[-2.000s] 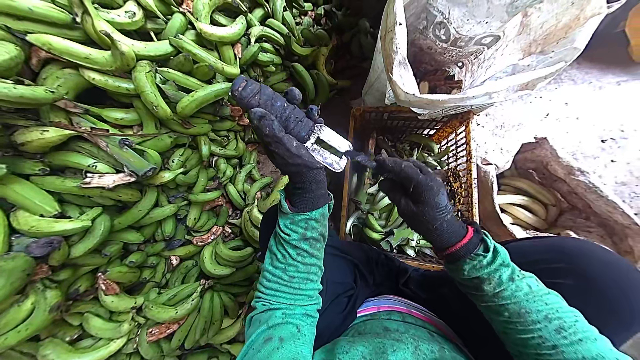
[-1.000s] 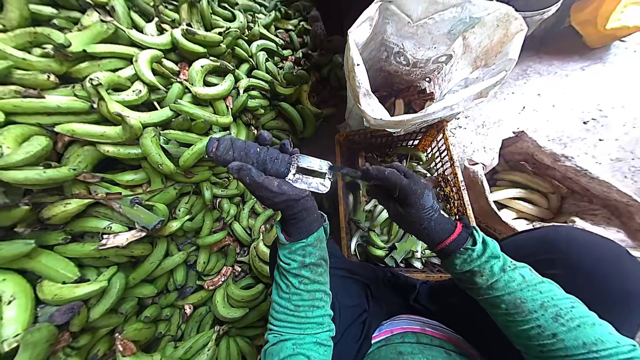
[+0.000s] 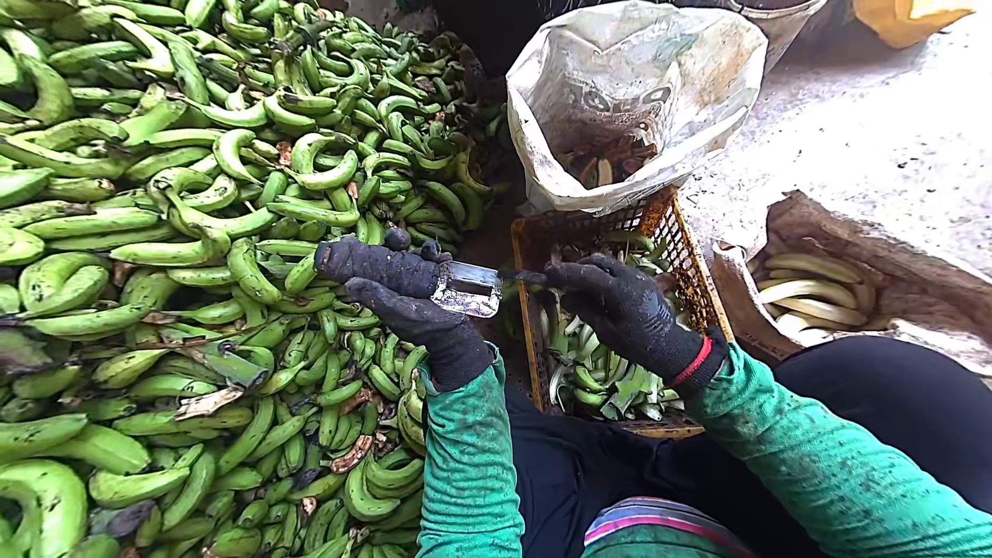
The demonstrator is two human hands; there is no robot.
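My left hand (image 3: pixel 422 318), in a dark glove, is closed around a peeling tool (image 3: pixel 380 267) with a thick dark wrapped handle and a slotted metal blade head (image 3: pixel 467 288). My right hand (image 3: pixel 620 306), gloved with a red cuff edge, pinches a thin dark pointed piece (image 3: pixel 523 276), perhaps a small blade; its tip is beside the metal head, and whether they touch I cannot tell. Beneath my right hand, a yellow-orange plastic crate (image 3: pixel 535 349) holds green peels (image 3: pixel 589 380).
Green plantains (image 3: pixel 232 225) lie heaped on the left. A white woven sack (image 3: pixel 535 132) with brown scraps stands behind the crate. Peeled plantains (image 3: pixel 814 291) lie in a brown sack (image 3: pixel 922 271) at right. Behind are a bucket (image 3: pixel 783 27) and a yellow container (image 3: pixel 907 19).
The peeling tool has turned from a slant to nearly level in my left hand. The thin dark piece stays in my right hand near the metal head. The view has shifted.
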